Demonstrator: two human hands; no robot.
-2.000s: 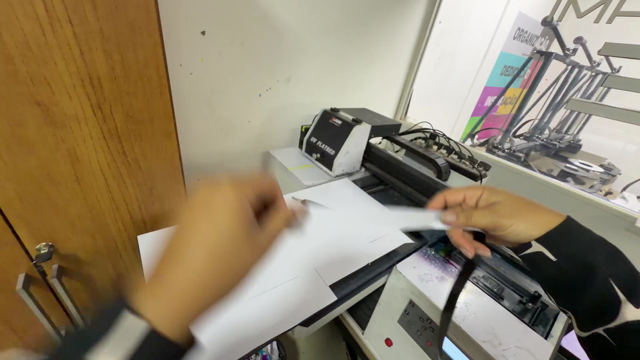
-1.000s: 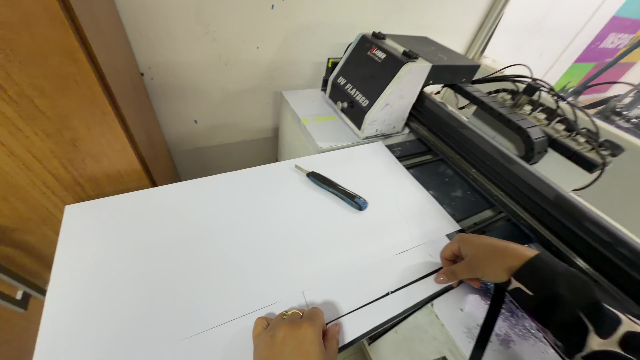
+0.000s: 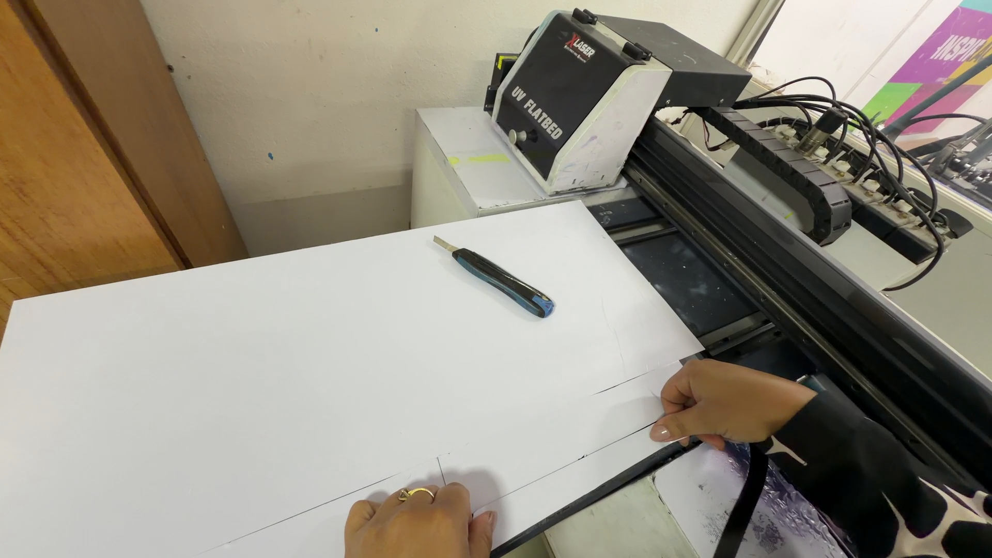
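Note:
A large white sheet [image 3: 310,349] lies over the flatbed printer's bed, with thin dark cut lines near its front edge. My left hand [image 3: 422,523], with a ring on one finger, rests on the sheet at the bottom centre beside a cut line; its fingers are partly hidden. My right hand [image 3: 721,403] pinches the right end of a narrow white strip [image 3: 573,465] between thumb and fingers, at the sheet's front right. A black and blue utility knife [image 3: 500,280], blade out, lies on the sheet farther back, apart from both hands.
The printer's head unit [image 3: 573,101] stands behind the sheet. Its black gantry rail [image 3: 736,271] runs diagonally along the right, with a cable chain [image 3: 783,170] beyond. A wooden cabinet [image 3: 93,155] is at the left. A dark strap [image 3: 744,496] hangs below my right wrist.
Two seconds ago both hands were raised above the sheet, with a white strip at the right one. Both are now down at its front edge. The view has moved closer.

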